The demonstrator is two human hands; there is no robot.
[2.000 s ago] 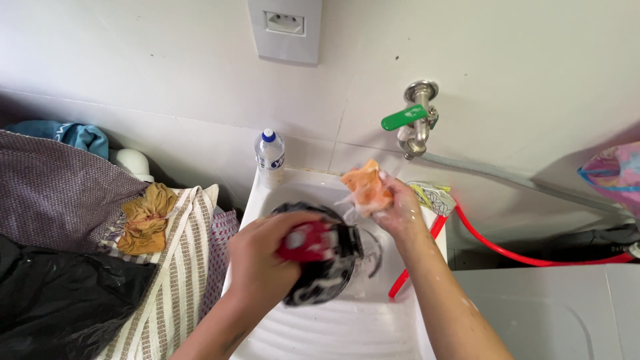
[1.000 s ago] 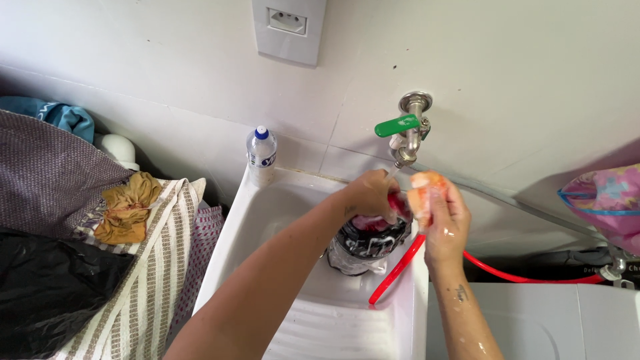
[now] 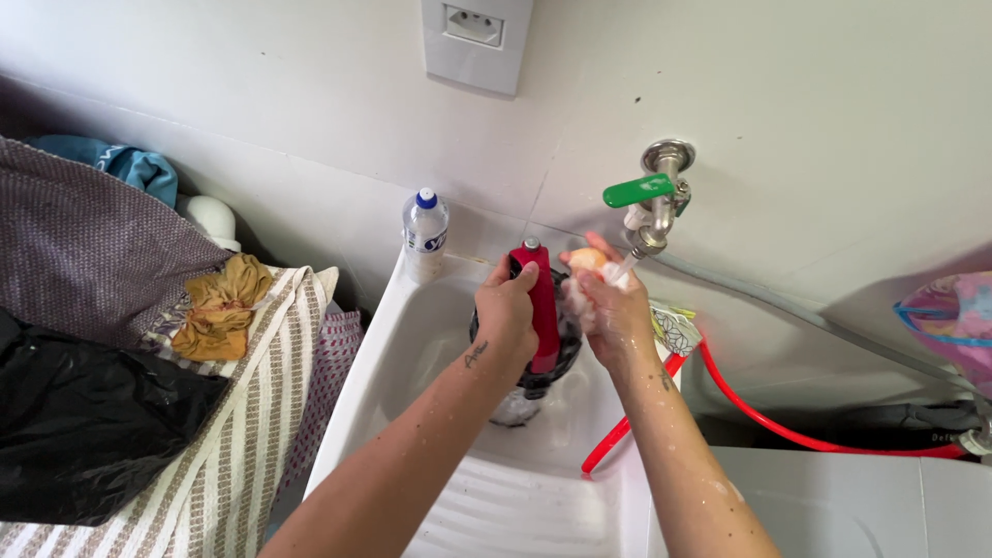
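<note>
My left hand [image 3: 508,310] grips a red handle [image 3: 545,318] joined to a black object [image 3: 572,333], possibly an appliance part, over the basin of a white laundry sink [image 3: 480,511]. My right hand [image 3: 616,310] holds an orange sponge [image 3: 587,260], wet and foamy, under water running from the metal tap [image 3: 665,209] with a green lever. The underside of the black object is partly hidden by my left hand and wrist. Below it, a clear, shiny patch lies in the basin.
A clear bottle with a blue cap [image 3: 425,232] stands on the sink's back left corner. A red hose [image 3: 744,403] hangs over the right rim. Striped cloth [image 3: 256,418], an ochre cloth [image 3: 221,310] and a black plastic bag [image 3: 93,418] lie at left. A wall socket [image 3: 474,27] is above.
The red handle and black object have moved left from beside the hose, with my left hand. My right hand has brought the sponge under the tap's stream.
</note>
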